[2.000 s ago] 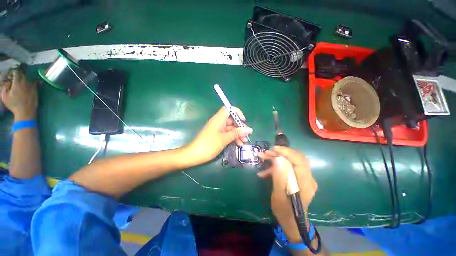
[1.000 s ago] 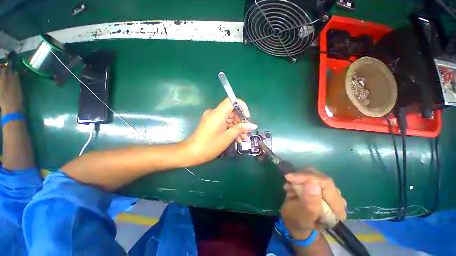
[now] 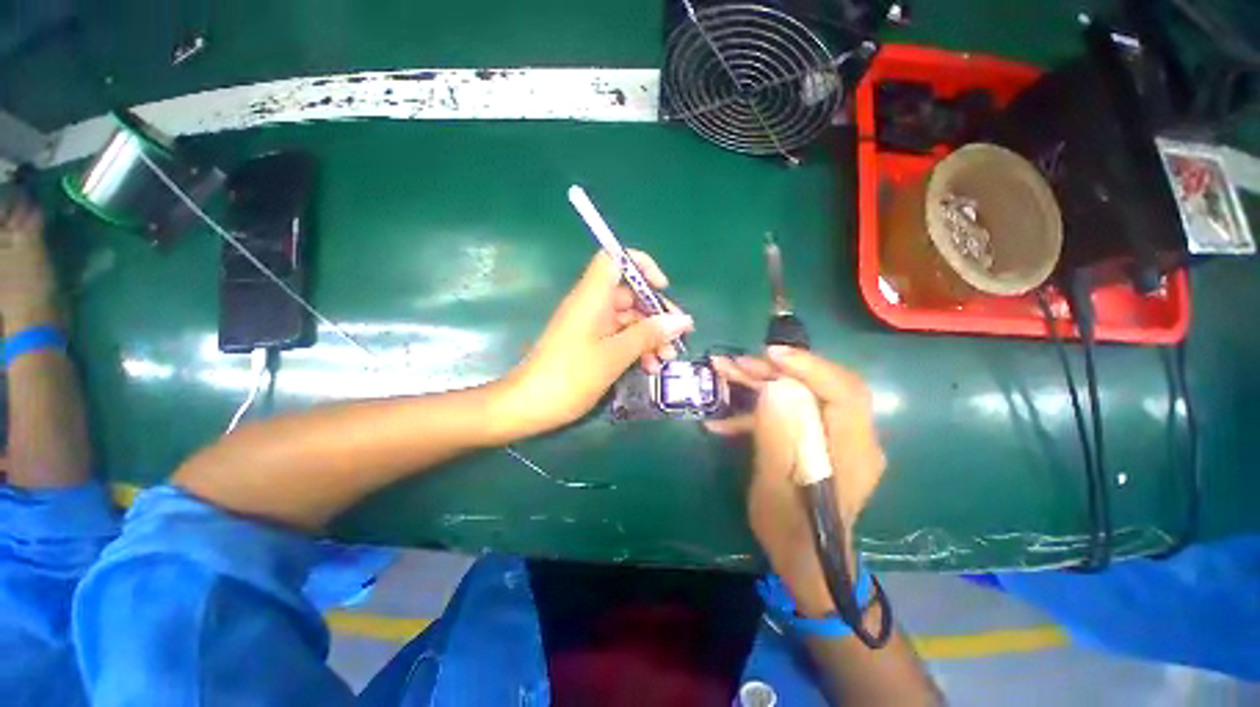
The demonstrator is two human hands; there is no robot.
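A small rounded-square unit [image 3: 684, 387] with a dark frame and pale inside sits on a flat dark fixture [image 3: 634, 401] in front of me. My left hand [image 3: 608, 339] holds silver tweezers [image 3: 594, 218], blunt end up, their tips down at the unit's upper edge. My right hand [image 3: 818, 428] holds the soldering iron [image 3: 804, 428], its metal tip pointing up and away over the mat, clear of the unit. The thumb and a finger of my right hand reach to the unit's right side. Whether they touch it is hard to tell.
A solder spool [image 3: 125, 180] stands left, its wire [image 3: 249, 257] crossing the mat. A black slab [image 3: 265, 263] with a white cable lies left. A fan [image 3: 748, 80] stands beyond my hands. A red tray [image 3: 891, 307] right holds a tan pot [image 3: 998, 221]. Another person's arm [image 3: 42, 401] is far left.
My right hand has moved left to the unit, and the iron has swung from the unit to point up and away. My left hand still holds the tweezers at the unit.
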